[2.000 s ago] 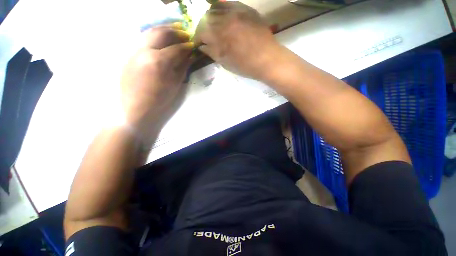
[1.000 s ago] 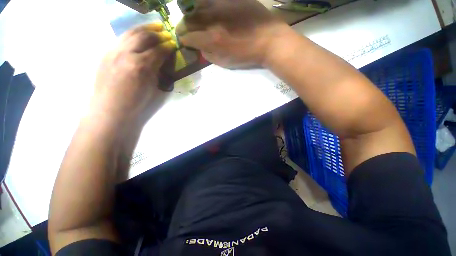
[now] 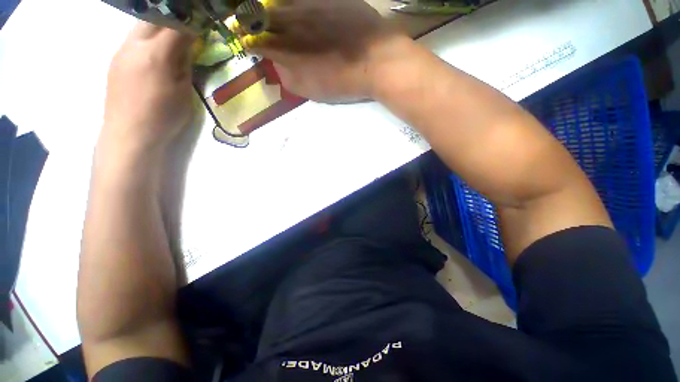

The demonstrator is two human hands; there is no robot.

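Observation:
The sewing machine head (image 3: 183,10) is at the top, dark, with its needle and presser foot (image 3: 235,45) lit yellow-green. A round ridged knob (image 3: 252,16) sits just right of the needle. My left hand (image 3: 153,71) lies left of the needle, palm down; its fingertips are hidden near the machine head. My right hand (image 3: 328,48) is right of the needle beside the knob, its fingers partly hidden and blurred. I cannot tell whether either hand holds anything. Red-brown strips (image 3: 261,116) and a pale yellow-lit plate area (image 3: 250,101) show below the foot.
Dark cut pieces (image 3: 22,194) lie at the left table edge. Greenish thread snips (image 3: 432,9) lie at the top right. A printed ruler scale (image 3: 540,63) marks the white table. A blue perforated crate (image 3: 596,142) is below the table at right. A thin dark loop (image 3: 231,137) lies below the plate.
My left hand has moved left and up, away from the needle, uncovering the red-brown strips and plate area. The pale blue piece seen beyond my left hand earlier no longer shows.

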